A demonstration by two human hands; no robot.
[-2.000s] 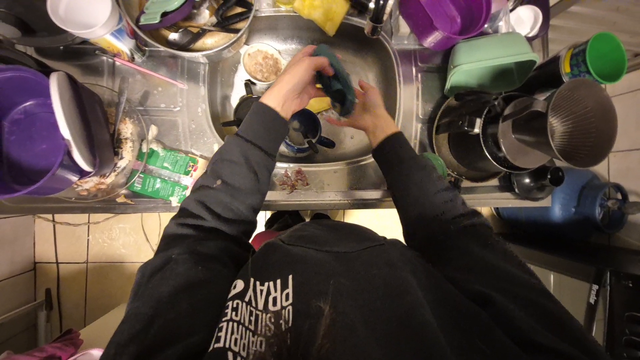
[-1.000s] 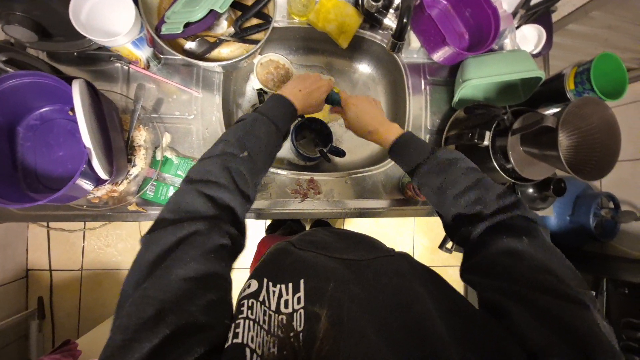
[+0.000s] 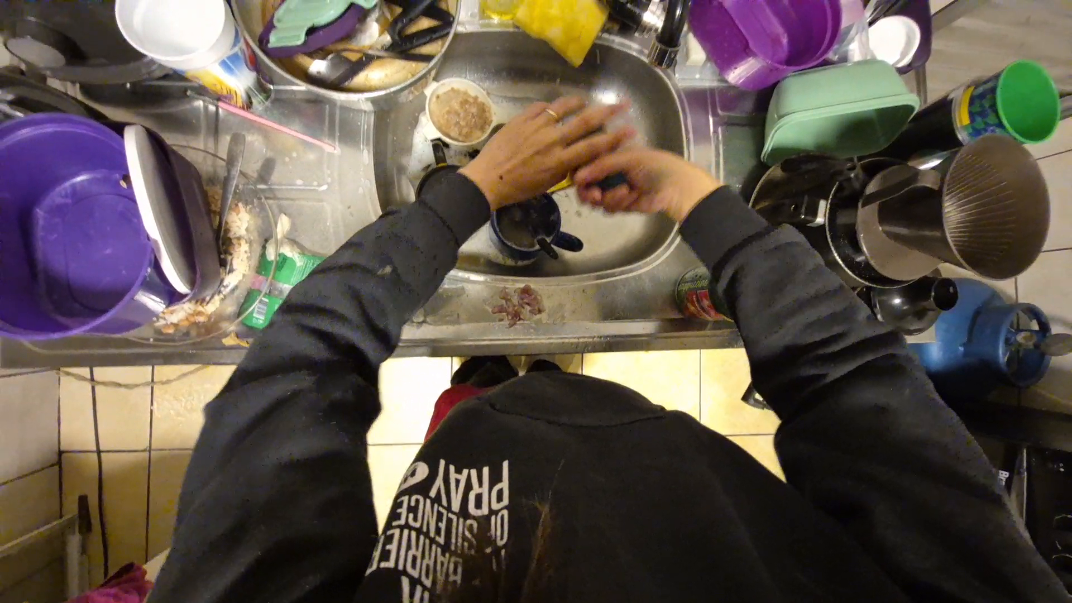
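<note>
Over the steel sink basin point(image 3: 624, 239), my left hand point(image 3: 557, 149) is spread flat, palm down, its blurred fingertips close to my right hand. My right hand point(image 3: 632, 182) is curled around a small dark object that is mostly hidden; a bit of yellow shows beside it. Below them in the basin sits a dark blue mug point(image 3: 526, 230) with a utensil in it. A white cup of food residue point(image 3: 459, 113) stands at the basin's upper left. Another dark item lies partly under my left wrist.
At left are a purple tub point(image 3: 75, 226) and a glass bowl point(image 3: 260, 188) with scraps. A pot of utensils point(image 3: 335, 84) stands behind. Food bits point(image 3: 517, 305) lie on the front ledge. Mint container point(image 3: 837, 113), dark pots and a tin point(image 3: 699, 293) crowd the right.
Two seconds ago a dark teal item was held up between my hands; now only a small dark part shows in my right hand. My left hand has opened out flat.
</note>
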